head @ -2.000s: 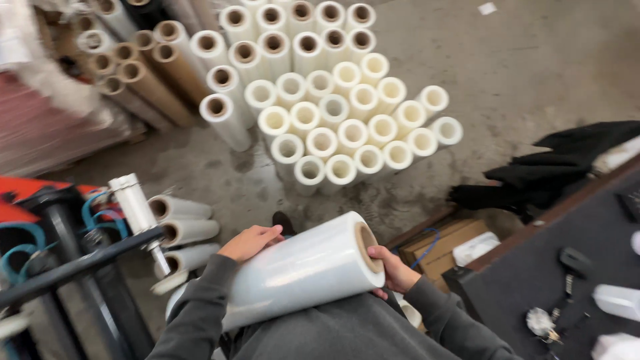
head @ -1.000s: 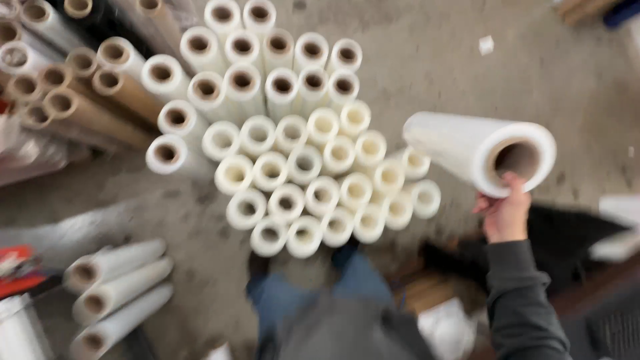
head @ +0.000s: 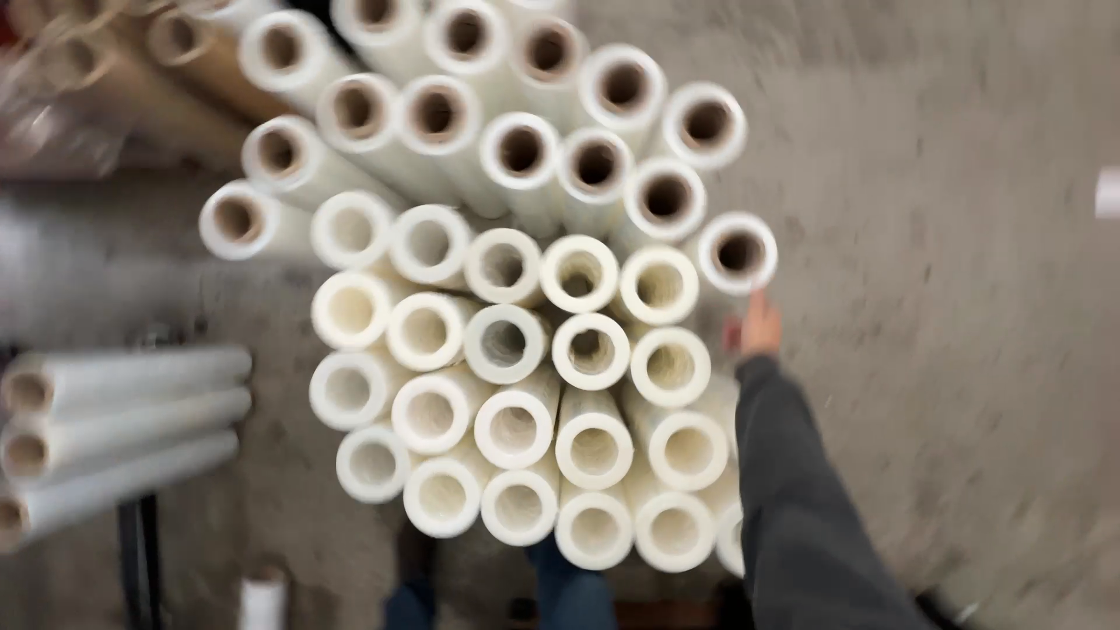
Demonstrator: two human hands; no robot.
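My right hand point(head: 756, 328) reaches out at the right side of the group, its fingertips at the near rim of an upright roll of clear plastic film with a brown cardboard core point(head: 738, 253). Blur hides whether the fingers grip it. Beside it stand several film rolls with brown cores point(head: 521, 150), packed close together. Nearer to me is a tight cluster of upright rolls with whitish, coreless-looking centres point(head: 514, 427). My left hand is out of view.
Several film rolls point(head: 140, 381) lie stacked on their sides at the left. Brown rolls point(head: 149, 96) stand at the upper left. The concrete floor point(head: 945, 350) extends at right. My legs point(head: 569, 582) are at the bottom edge, close to the cluster.
The roll that both hands held, then my right hand alone, now appears to stand at the right end of the brown-cored rolls. My left hand has left the view. The view has shifted toward the rolls.
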